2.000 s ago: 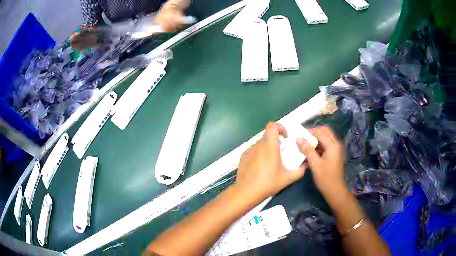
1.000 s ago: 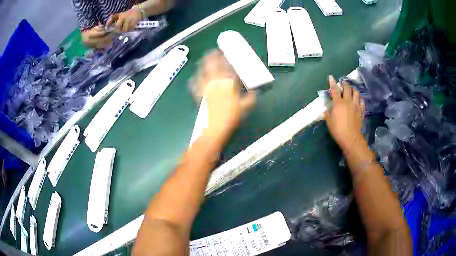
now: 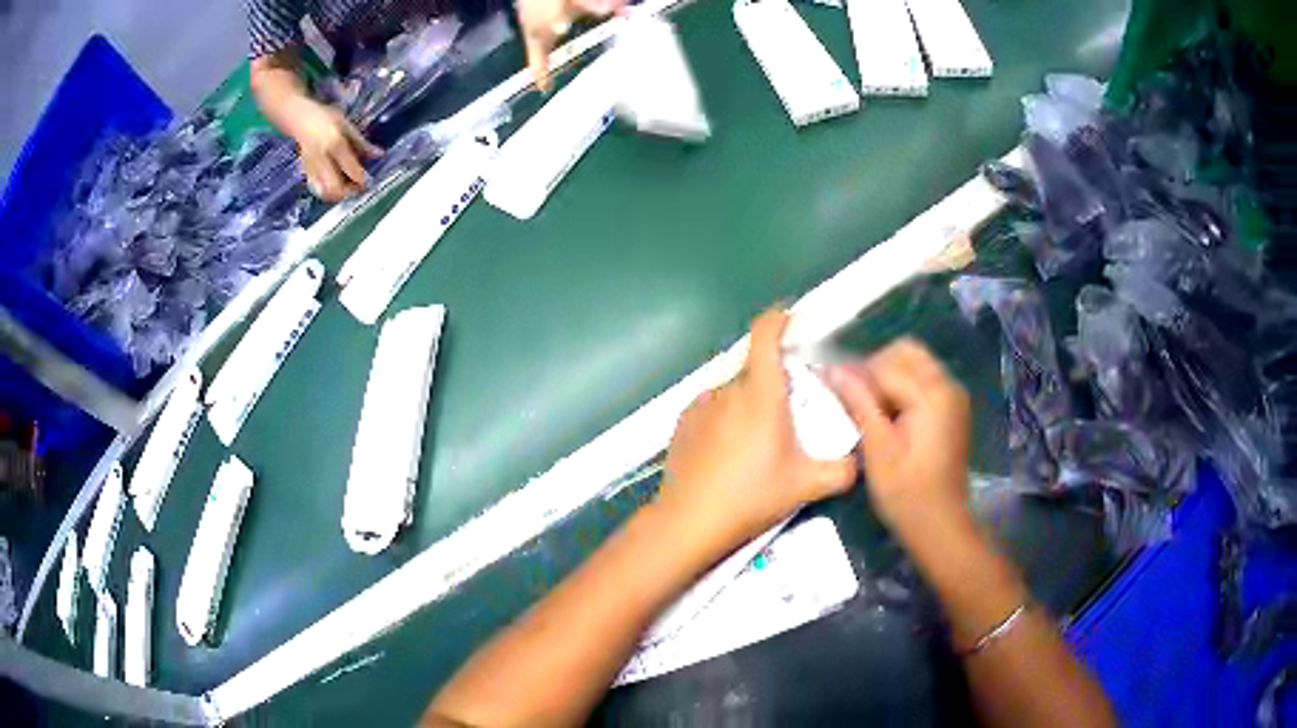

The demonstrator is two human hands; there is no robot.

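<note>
My left hand [image 3: 733, 441] is closed around a white plastic unit [image 3: 821, 415] above the conveyor's near edge rail. Most of the unit is hidden by the hand; its end shows between my two hands. My right hand [image 3: 910, 434] is at that end with bent fingers, slightly blurred; whether it holds a small part cannot be told. A flat white piece with a small green mark and faint print [image 3: 782, 595] lies on the bench below my hands, partly under my left forearm.
The green conveyor belt [image 3: 598, 306] carries several white units. A polybag heap [image 3: 1138, 327] lies at the right above a blue bin [image 3: 1173, 612]. Opposite, a person's hands [image 3: 334, 154] are by the far rail, near another bag heap [image 3: 157, 256] and blue bin [image 3: 64, 135].
My left hand has come back from the belt with a unit, and my right hand from the polybag heap to meet it. Units on the belt have shifted.
</note>
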